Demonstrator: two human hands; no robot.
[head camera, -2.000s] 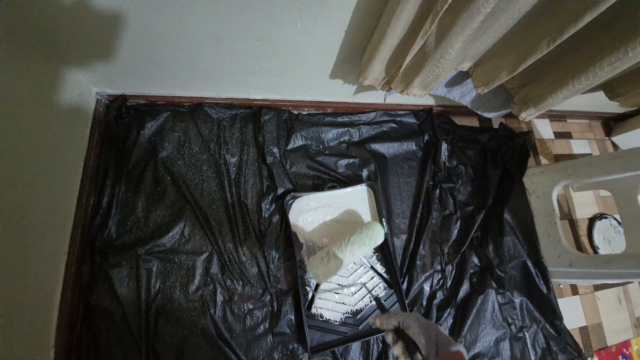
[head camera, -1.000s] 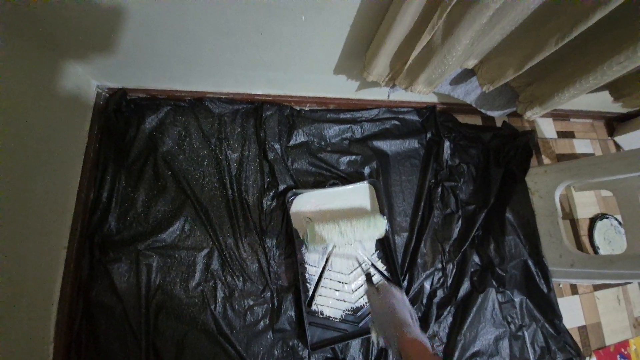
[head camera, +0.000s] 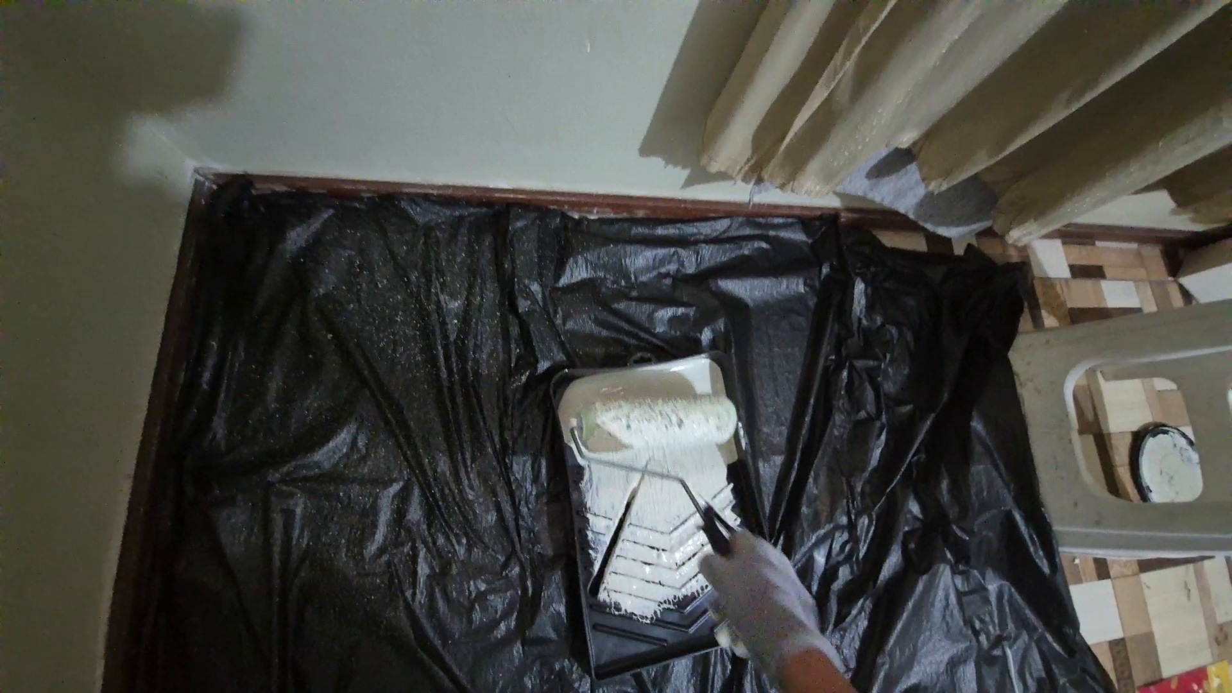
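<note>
My right hand (head camera: 765, 597), in a whitish glove, grips the black handle of a paint roller (head camera: 659, 423). The roller's wire frame reaches up and left to its paint-covered sleeve, which lies crosswise over the upper part of a black paint tray (head camera: 626, 650). White paint (head camera: 640, 568) coats the tray's ribbed slope, and more of it pools at the far end. Under the tray lies a wrinkled black plastic sheet (head camera: 385, 404). My left hand is outside the view.
Pale walls meet at the upper left above a reddish-brown baseboard (head camera: 462, 195). Beige curtains (head camera: 905, 87) hang at the upper right. At right, a pale plastic stool (head camera: 1044, 423) lies on the patterned floor (head camera: 1097, 597), with a paint-smeared round lid (head camera: 1167, 464) seen through its opening.
The roller sleeve lay slanted in the tray two seconds ago and is now nearly level across its upper part. My right hand has come further into view over the tray's lower right edge.
</note>
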